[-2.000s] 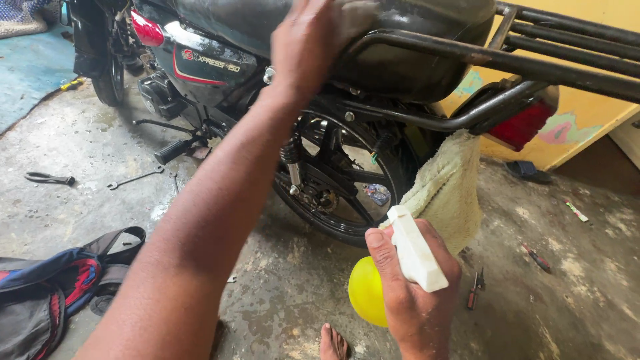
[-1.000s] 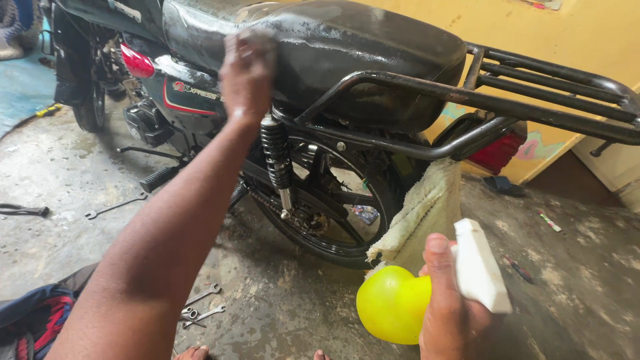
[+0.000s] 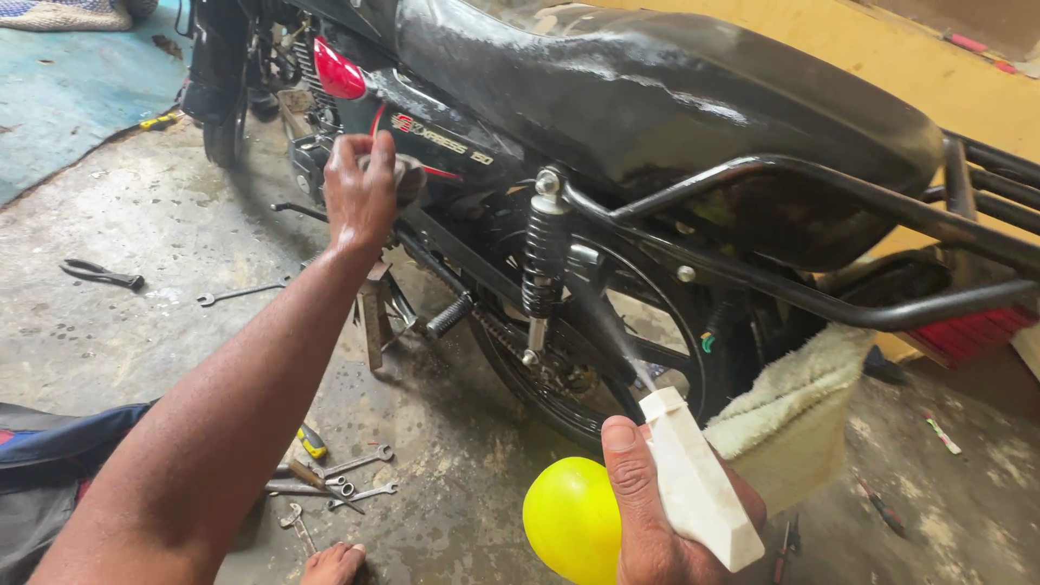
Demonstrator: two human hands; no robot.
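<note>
My left hand [image 3: 361,191] holds a dark, wadded cloth [image 3: 409,180] against or just beside the black side panel [image 3: 443,134] of a motorcycle. In my right hand [image 3: 666,504] is a yellow spray bottle [image 3: 573,518] with a white trigger head [image 3: 695,479]; a fine mist leaves its nozzle toward the rear wheel. White wet streaks lie on the black seat [image 3: 650,89]. A pale towel [image 3: 792,414] hangs below the rear rack [image 3: 877,203], behind my right hand. The shock absorber [image 3: 544,252] stands between my hands.
Pliers [image 3: 101,275], an open-ended wrench [image 3: 244,292] and several more wrenches [image 3: 357,463] lie on the concrete floor. A dark bag [image 3: 49,487] is at the lower left, a blue mat [image 3: 73,97] at the upper left. A screwdriver [image 3: 881,505] lies at right. Bare toes [image 3: 333,565] show below.
My left hand has moved from the seat down to the side panel. Mist now comes from the bottle, which has turned toward the rear wheel. The view has shifted.
</note>
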